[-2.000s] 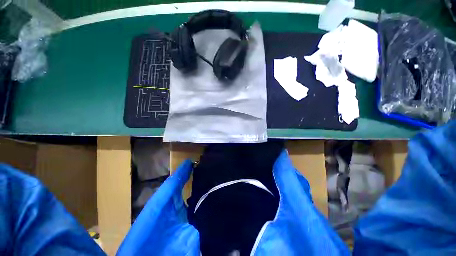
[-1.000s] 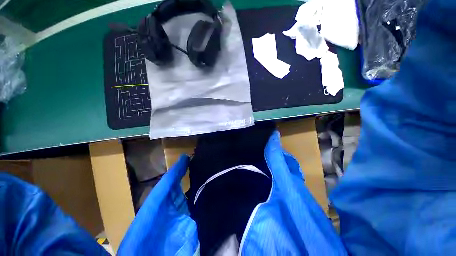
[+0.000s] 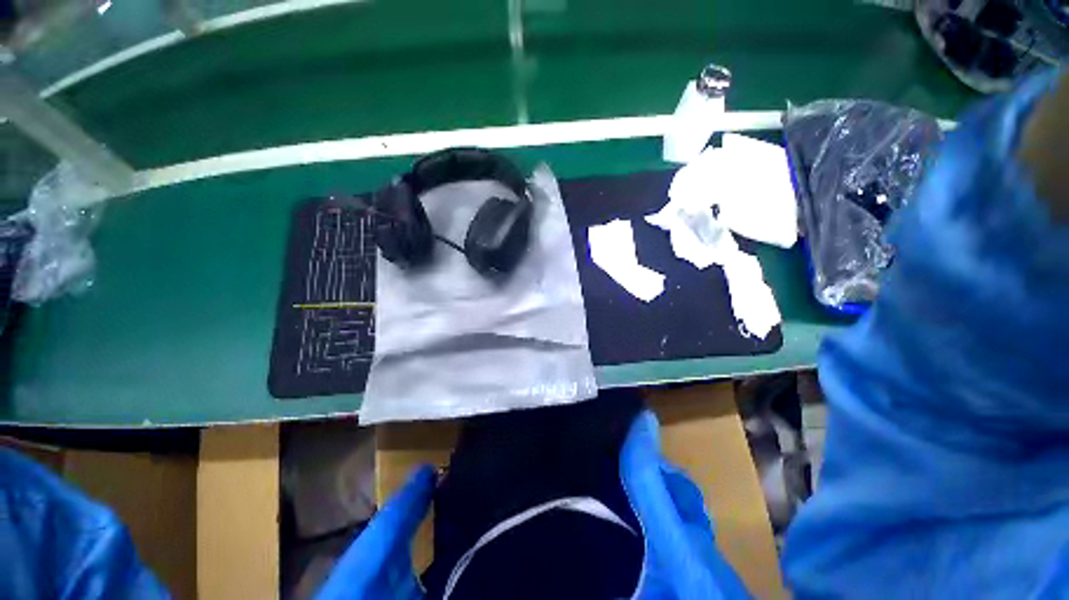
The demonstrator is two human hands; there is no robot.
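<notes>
A black headset (image 3: 504,234) lies on a grey-white translucent bag (image 3: 481,340), its two cups towards me and its headband away from me. A thin dark stalk shows between the cups. The bag lies flat on a black mat (image 3: 317,270) and its near end overhangs the bench edge. Neither of my hands touches the headset or bag. My left hand is out of the picture; only its blue sleeve shows at bottom left. My right sleeve is raised at the right. A blurred brownish patch (image 3: 1049,150) at the right edge may be part of my right hand, cut off.
White cloths (image 3: 703,211) lie on the mat's right part, with a separate white piece (image 3: 627,258) nearer the bag. A small bottle (image 3: 694,117) stands behind them. A blue tray with wrapped dark goods (image 3: 862,199) is at right. Clear plastic (image 3: 65,252) lies left. Cartons (image 3: 238,504) are below.
The view has tilted up, showing the bottle and more of the bench beyond the rail. My right sleeve has risen towards the upper right. The headset and bag keep their places on the mat.
</notes>
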